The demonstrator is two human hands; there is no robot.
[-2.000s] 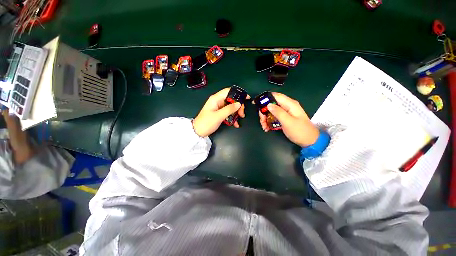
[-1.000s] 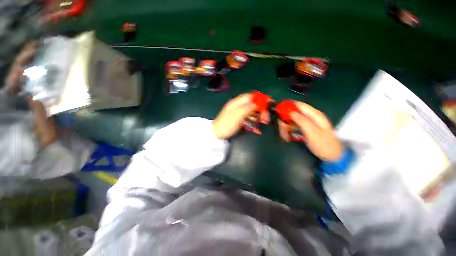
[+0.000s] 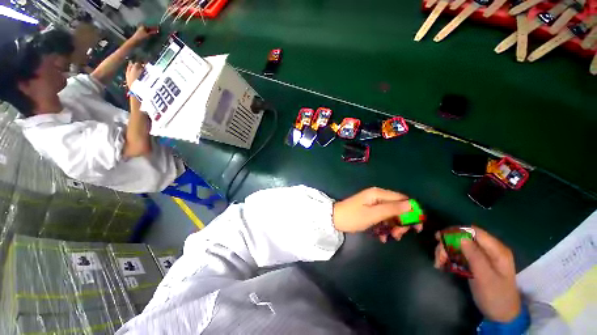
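Observation:
My left hand (image 3: 376,212) holds a small unit (image 3: 412,212) with its screen lit green, the thumb near the screen. My right hand (image 3: 486,268) holds a second unit (image 3: 456,243), also lit green, with the thumb across its face. Fingers hide much of both units, and a little red casing shows at their edges. The hands are apart, above the green mat. Beyond them stands a row of opened red units (image 3: 349,128) with folded-out screens. Another opened unit (image 3: 512,173) lies beyond my right hand, beside dark screens.
A beige machine (image 3: 229,108) with a keypad and black cable stands at left. A person in a white coat (image 3: 91,137) works beside it. Wooden sticks (image 3: 458,21) lie over red trays at upper right. A paper sheet (image 3: 561,262) is at lower right.
The view has swung left, bringing the person and wooden sticks into view. The screens in both hands have gone from red to green. The hands are further apart.

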